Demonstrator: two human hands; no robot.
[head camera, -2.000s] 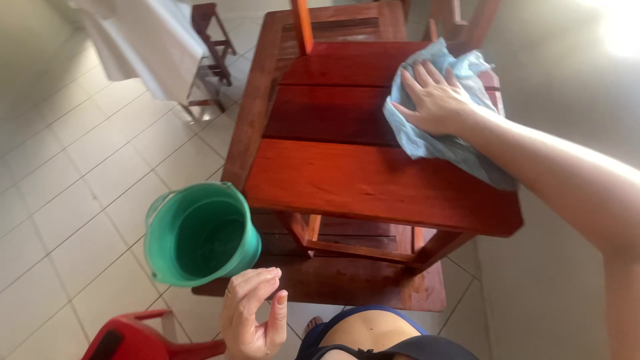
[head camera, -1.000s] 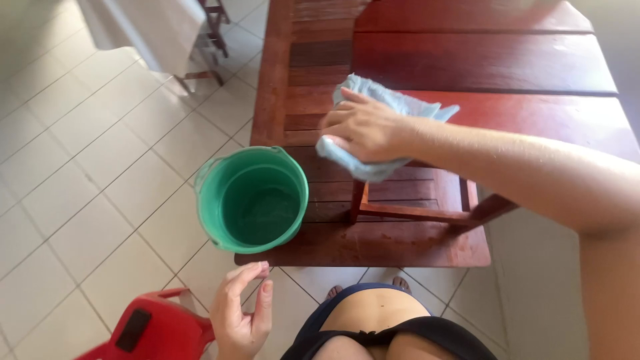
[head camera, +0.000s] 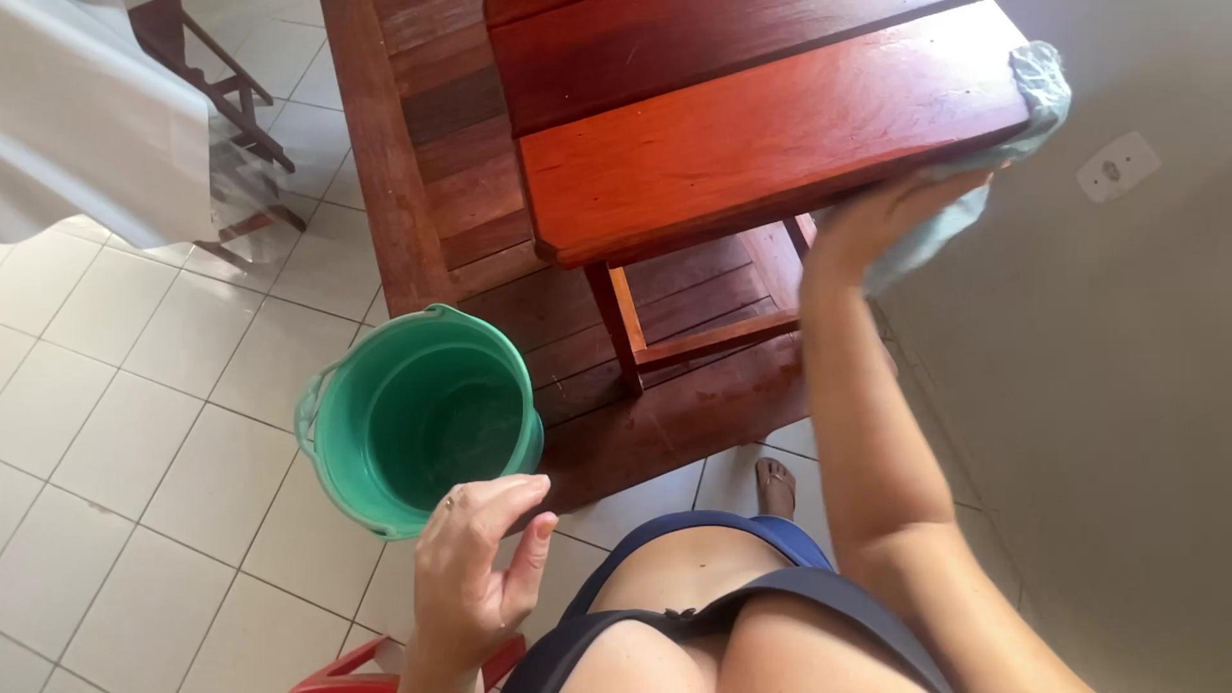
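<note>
A wooden chair with a slatted reddish seat (head camera: 760, 125) stands on a slatted wooden table (head camera: 674, 419). At the seat's right front corner, my right hand (head camera: 895, 217) grips a damp-looking light blue cloth (head camera: 1041, 91), which wraps over the edge; part of it hangs below the hand. My left hand (head camera: 486, 558) is raised beside the near rim of a green plastic bucket (head camera: 332, 472), fingers curled and thumb apart, holding nothing. The bucket is at the table's left front corner and seems to hold some liquid.
A wall with a white socket plate (head camera: 1118, 167) rises at the right. A red plastic chair (head camera: 361, 669) is low by my left arm. At upper left, a white cloth (head camera: 106, 125) hangs near dark wooden folding legs (head camera: 236, 96). The floor (head camera: 144, 472) is tiled.
My right hand has moved with the cloth from the seat's left front part to its right front corner. My left hand remains raised and empty. The view has shifted.
</note>
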